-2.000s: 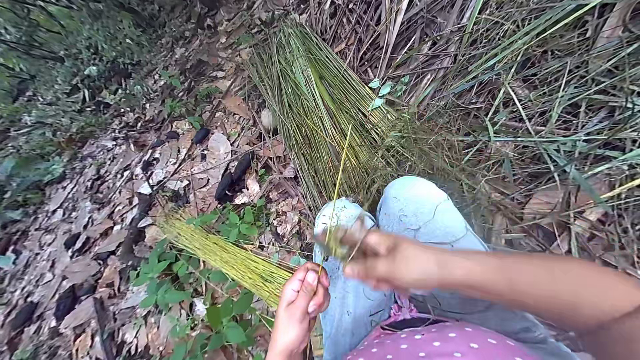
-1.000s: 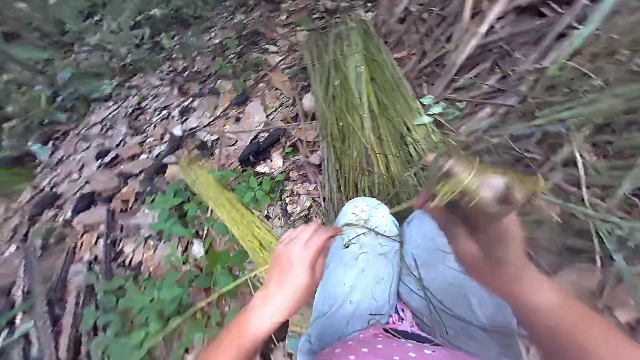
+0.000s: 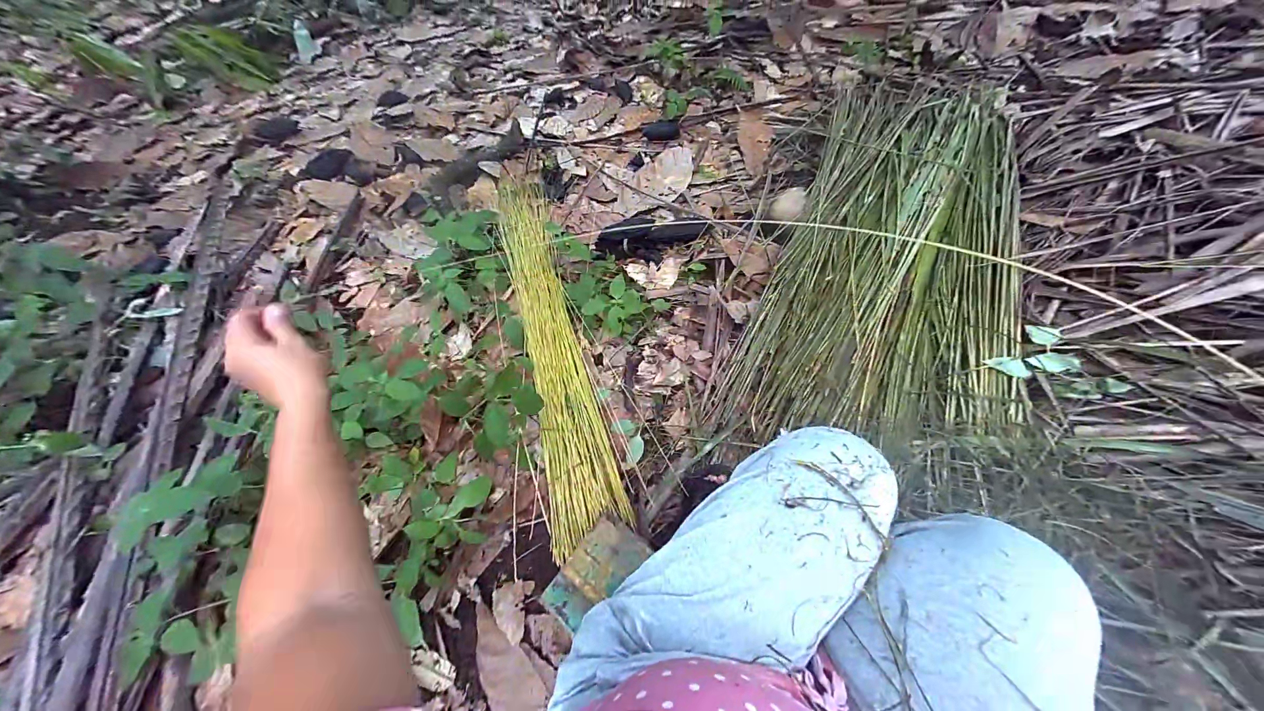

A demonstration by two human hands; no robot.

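Observation:
My left hand [image 3: 272, 354] is raised at the left, over leafy plants and dry fronds, fingers curled; whether it holds a thin strand is unclear. To its right lies a bundle of thin yellow stalks [image 3: 565, 395], its lower end by a worn, greenish block [image 3: 597, 571] beside my leg. A larger bundle of green stalks [image 3: 889, 286] lies beyond my knees. One long pale stem [image 3: 1027, 265] crosses above that bundle and runs to the right edge. My right hand is out of view.
Jeans-covered knees [image 3: 780, 533] with plant bits on them fill the lower middle. A dark, elongated object [image 3: 652, 234] lies on leaf litter between the bundles. Low green plants [image 3: 395, 395] grow at the left, and dry fronds [image 3: 1155, 197] cover the right.
My left hand has moved from near my knees out to the left. My right hand, earlier holding a blurred object with strands, has left the view. The view has shifted.

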